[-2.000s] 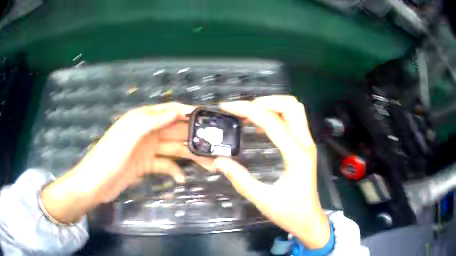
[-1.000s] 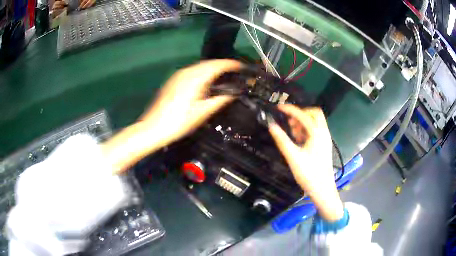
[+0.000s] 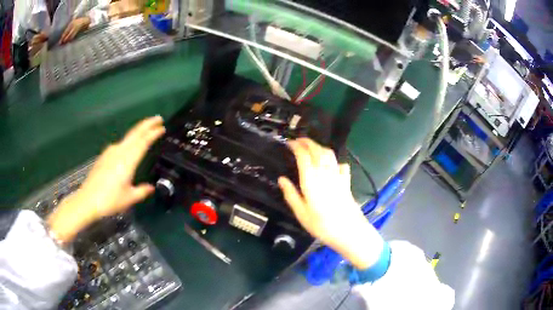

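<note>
The black press fixture [image 3: 212, 154] stands in front of me, with a round fixture nest [image 3: 270, 118] on its top. Something dark with small metallic parts sits in the nest; I cannot tell its exact form. My left hand [image 3: 109, 175] is empty, fingers apart, at the left end of the press near a silver-rimmed start button [image 3: 164, 186]. My right hand [image 3: 318, 191] is empty, thumb and fingers apart, over the press's right side, above the other start button [image 3: 284, 242]. The red emergency stop [image 3: 204, 212] and a small counter [image 3: 248, 220] are on the front.
Tweezers [image 3: 208, 244] lie on the green mat before the press. The clear component tray [image 3: 124, 257] is at lower left. A clear guard [image 3: 303, 51] stands above the nest. Another tray [image 3: 103, 53] and a person's hands [image 3: 76, 28] are at upper left.
Both hands have let go of the black housing and moved apart, away from the nest, with fingers spread. The view has swung right from the clear tray to the press.
</note>
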